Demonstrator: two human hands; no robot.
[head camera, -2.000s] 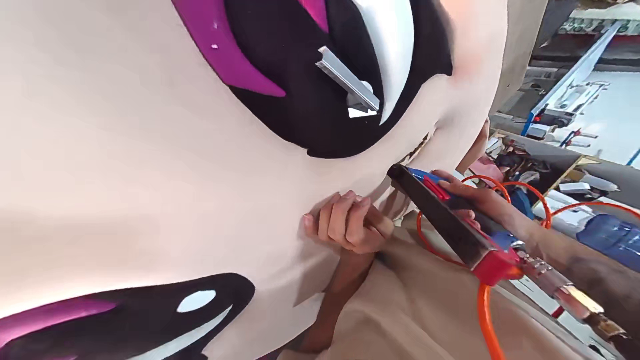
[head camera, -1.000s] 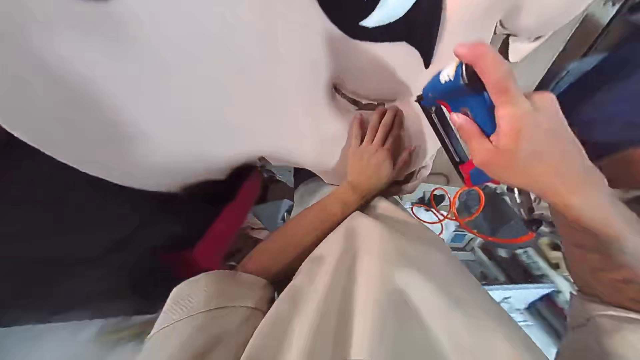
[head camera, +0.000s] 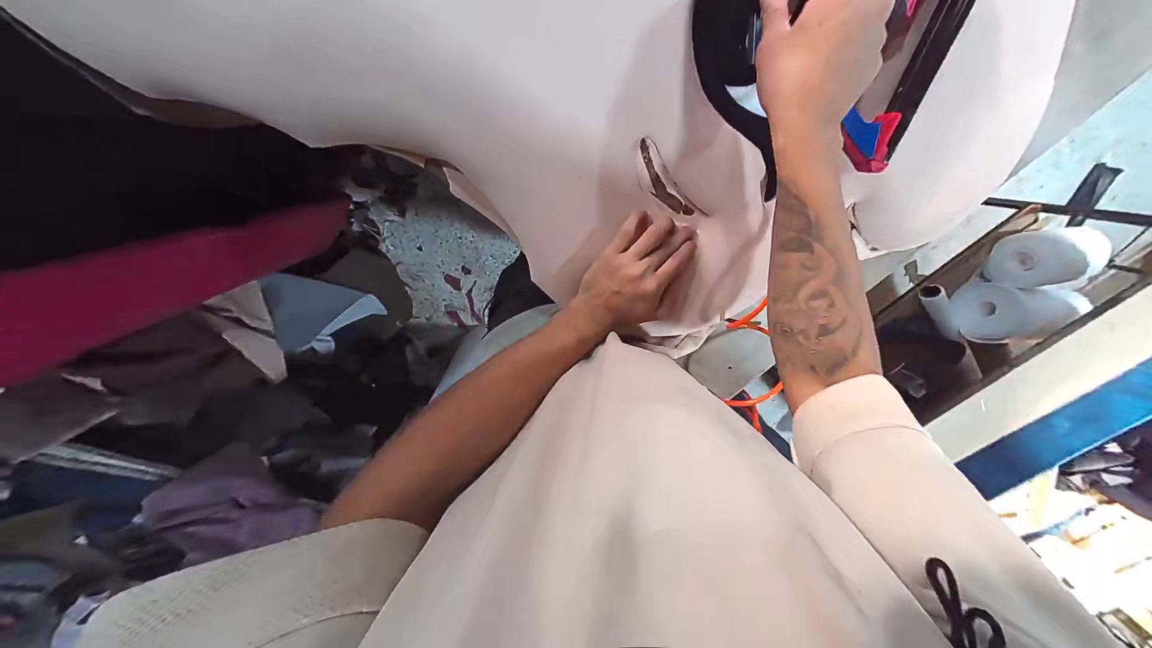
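Note:
A large form covered in pale stretched fabric (head camera: 558, 99) fills the upper view, with a black patch (head camera: 724, 81) near the top. My left hand (head camera: 634, 265) rests on the fabric with curled fingers, just below a curved slit (head camera: 661, 180) that has a dark inside. At the top edge my right hand (head camera: 823, 63) is around a staple gun, its fingertips partly cut off by the frame. The gun's long black magazine (head camera: 931, 63) and red and blue end (head camera: 866, 139) show to the right of the wrist.
An orange coiled air hose (head camera: 756, 396) hangs below my right forearm. White rolls (head camera: 1048, 252) lie on a shelf at right. Fabric and foam scraps (head camera: 234, 495) cover the floor at lower left, below a dark red edge (head camera: 171, 279).
From one second ago, my right hand has moved with the staple gun up over the fabric form, near the black patch. My left hand stays beside the slit. The view has shifted strongly.

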